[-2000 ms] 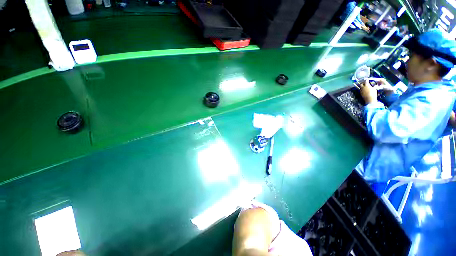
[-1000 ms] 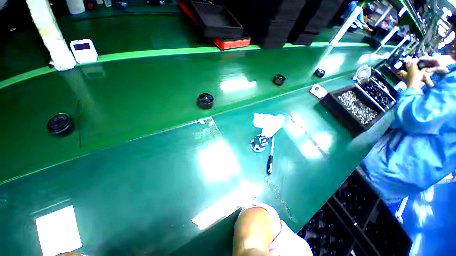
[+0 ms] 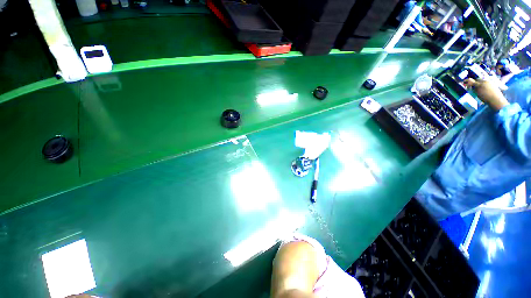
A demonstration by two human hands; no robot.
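Note:
A small sliver of skin at the bottom left edge may be my left hand (image 3: 82,295); it is almost wholly cut off. A rounded bare part of a limb (image 3: 296,265) with white-pink cloth beside it is at the bottom centre; no fingers show, so I cannot tell whether it is my right hand. Past it lie a pen-like tool (image 3: 315,185), a small glossy round item (image 3: 301,167) and a crumpled white cloth (image 3: 311,143). Black round units stand spaced along the green belt: one at far left (image 3: 57,149), one at centre (image 3: 230,119), others further right (image 3: 320,92).
A person in a blue coat (image 3: 483,157) is at the right, beside a black parts tray (image 3: 428,145). Black trays (image 3: 428,247) lie low at the lower right. A white meter (image 3: 96,59) stands by the post. A red-edged tray (image 3: 269,50) and dark stacks (image 3: 326,29) are across the belt.
The black units have shifted left along the belt. The person in blue leaned away, then partly back, uncovering the parts tray. The limb at the bottom centre has not visibly moved.

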